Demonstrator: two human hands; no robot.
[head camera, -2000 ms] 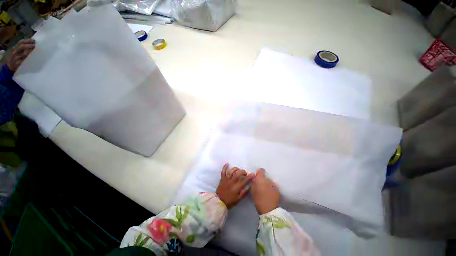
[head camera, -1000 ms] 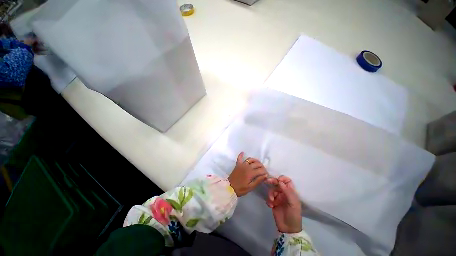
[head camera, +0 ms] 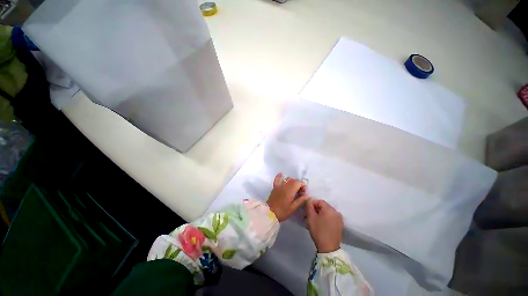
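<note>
A tote bag lies flat in front of me, covered by thin white wrapping tissue paper (head camera: pixel 393 191), its beige showing faintly through. My left hand (head camera: pixel 285 198) rests on the paper's near left part with bent fingers. My right hand (head camera: pixel 324 222) is beside it, fingertips pinched together, almost touching the left fingers. A small clear shiny bit, perhaps adhesive tape, shows at the left fingertips. Whether the fingers grip paper or tape is too small to tell. More white sheets (head camera: pixel 382 87) lie under and beyond the bag.
A wrapped tote (head camera: pixel 150 69) stands upright at the left. A blue tape roll (head camera: pixel 419 66) lies beyond the sheets, a yellow roll (head camera: pixel 208 8) at the top. Beige-grey totes (head camera: pixel 492 254) stand at the right. A green crate (head camera: pixel 46 248) is on the floor at left.
My right hand has turned from palm up to knuckles up, its fingertips drawn together near my left hand. The other person's hand at the left no longer shows. The view has shifted.
</note>
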